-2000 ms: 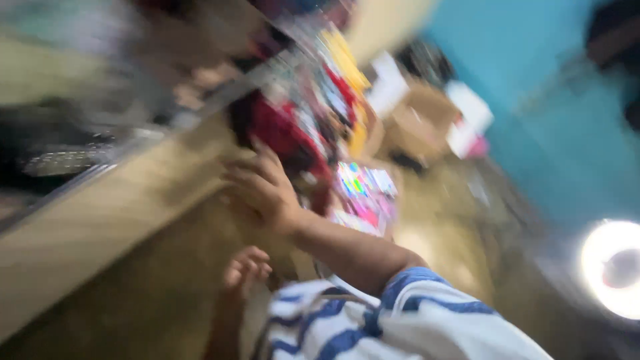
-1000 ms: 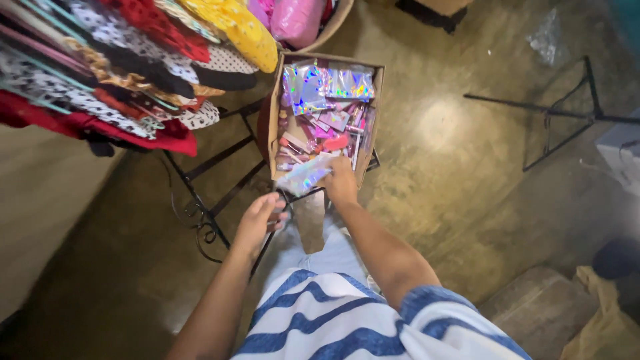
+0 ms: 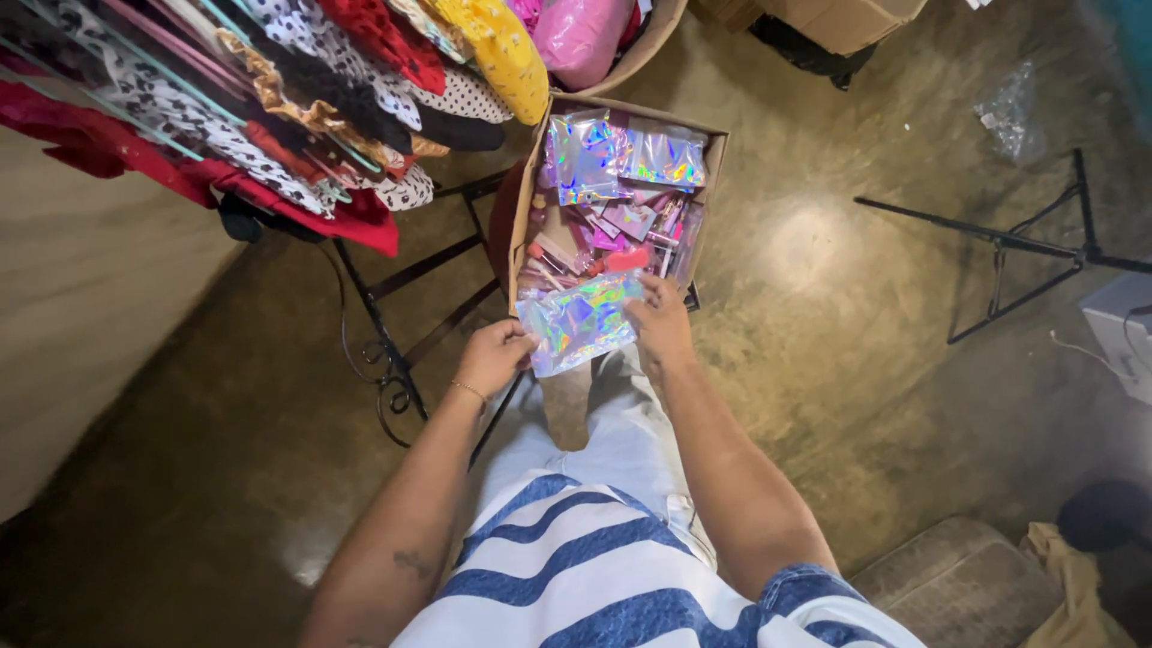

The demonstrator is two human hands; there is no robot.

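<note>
A holographic plastic pouch [image 3: 583, 326] is stretched flat between my two hands, over the near edge of a cardboard box. My left hand [image 3: 495, 358] pinches its left edge between thumb and fingers. On its right edge, my right hand [image 3: 661, 317] has a similar pinch. Inside the cardboard box [image 3: 717, 166] lie two more holographic pouches [image 3: 585, 160], side by side at the far end. Nearer in the box are small pink and purple packaged items [image 3: 628, 219], a red item [image 3: 628, 259] and several slim tubes.
Clothes on hangers [image 3: 297, 108] crowd the upper left above a black metal stand [image 3: 396, 351]. A round tub [image 3: 661, 49] holds a pink bundle. At right are black tripod legs [image 3: 1008, 238], a clear plastic bag [image 3: 1008, 117] and a white box [image 3: 1120, 328]. A cardboard carton [image 3: 841, 22] stands behind.
The view has swung a lot since two seconds ago. A second ago my left hand was apart from the pouch; now it grips the left edge, and the pouch is spread between both hands.
</note>
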